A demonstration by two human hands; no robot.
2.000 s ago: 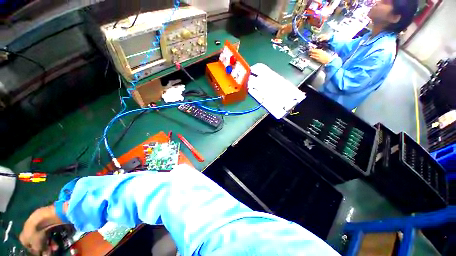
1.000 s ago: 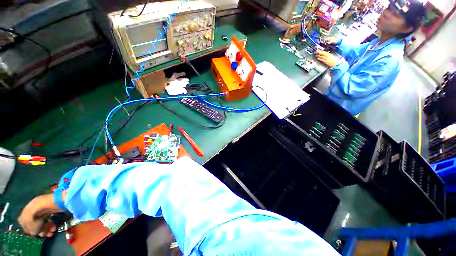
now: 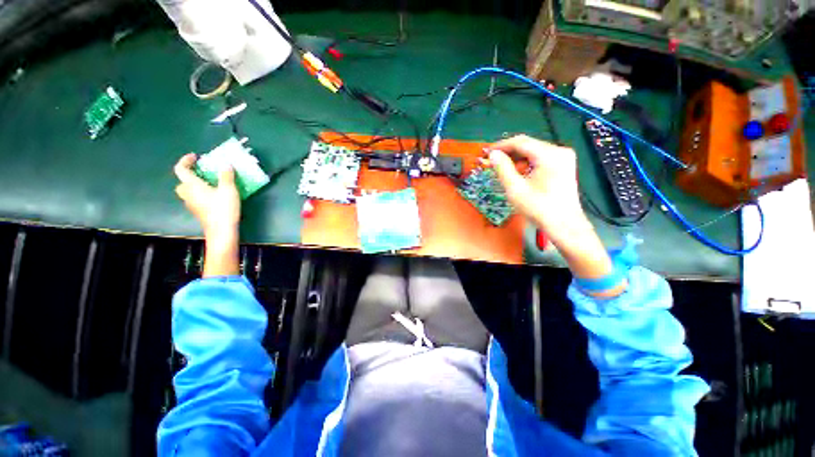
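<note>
My left hand [image 3: 213,203] holds a pale green circuit board [image 3: 238,168] left of the orange-red test fixture [image 3: 447,234]. My right hand [image 3: 547,189] is at the fixture's right side, its thumb and fingers close together beside a dark green board [image 3: 485,196]; whether they grip anything is unclear. A crowded white-green board [image 3: 328,173] lies at the fixture's left end. A plain pale board [image 3: 389,220] lies near its front edge. The black connector block [image 3: 384,162] runs along the far side.
A blue cable [image 3: 487,71] loops right to the orange test box [image 3: 726,143]. A remote [image 3: 615,170] lies right of my right hand. RCA plugs [image 3: 322,71], a tape roll [image 3: 210,80] and a small board [image 3: 104,112] are at left. A white sheet [image 3: 779,259] is far right.
The view has swung from the right side to straight over the fixture. My right hand has moved from the left to the fixture's right side. My left hand and its board are now visible.
</note>
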